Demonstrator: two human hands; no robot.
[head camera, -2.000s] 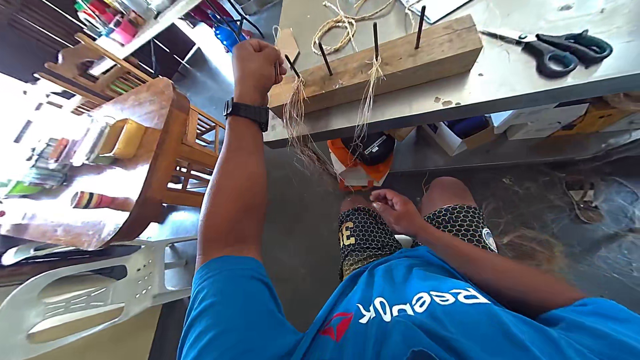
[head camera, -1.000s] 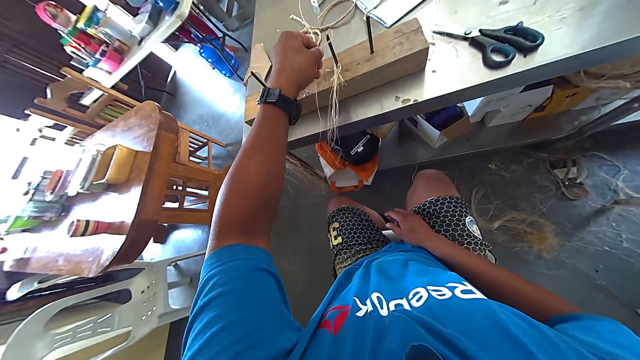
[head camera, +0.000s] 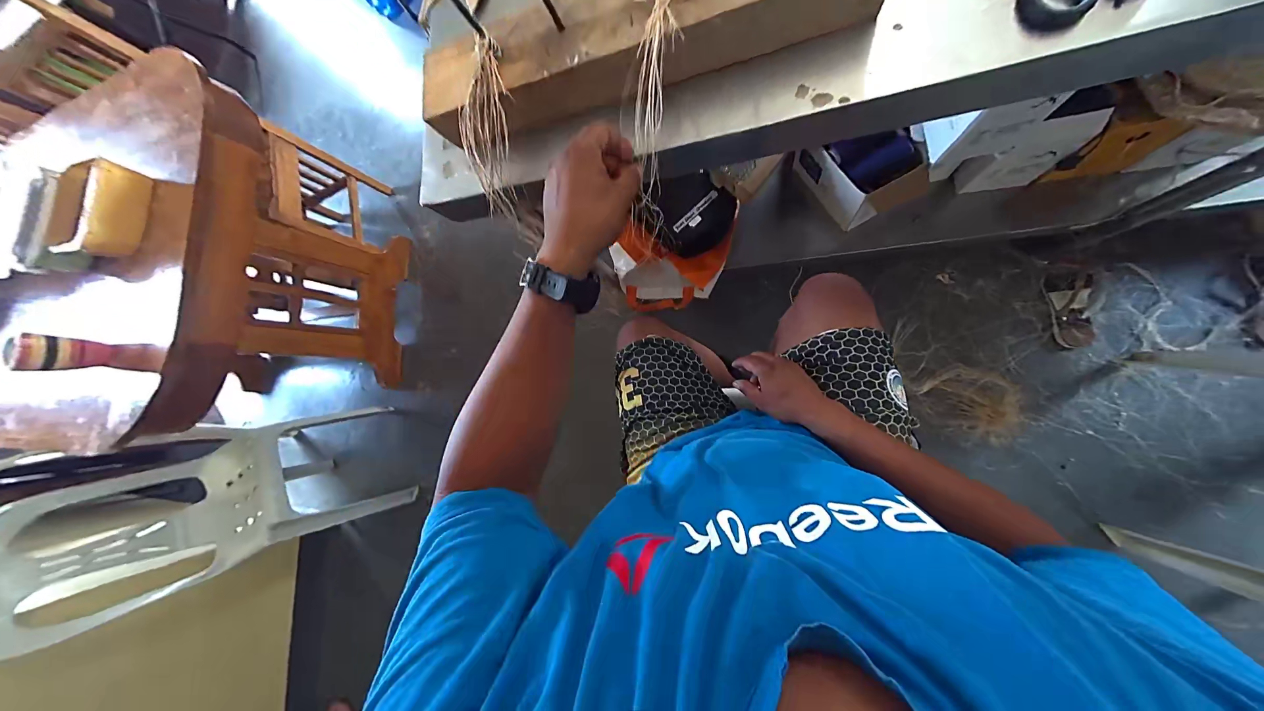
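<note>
My left hand (head camera: 592, 188), with a watch on its wrist, is in front of the metal bench edge, its curled fingertips on a bundle of pale fibre strands (head camera: 650, 89). These strands hang over the front of a wooden beam (head camera: 760, 35). A second bundle of strands (head camera: 484, 123) hangs from the beam farther left, near a dark metal peg (head camera: 466, 15). My right hand (head camera: 780, 387) rests at my lap between the thighs, fingers bent; a small dark patch shows by its fingertips, and whether it holds anything is unclear. The beam's top is partly cut off.
The metal bench (head camera: 770, 109) has scissors (head camera: 1052, 10) at its right, partly out of view. Below are an orange and white bag (head camera: 657, 281) with a black item and an open box (head camera: 854, 188). Loose fibre (head camera: 973, 395) lies on the floor. A wooden chair (head camera: 311, 296) and white plastic chair (head camera: 237, 494) are left.
My left hand has come down from the pegs on the beam to the hanging strands below its front edge. My right hand, raised above my lap two seconds ago, now rests there. The view has shifted.
</note>
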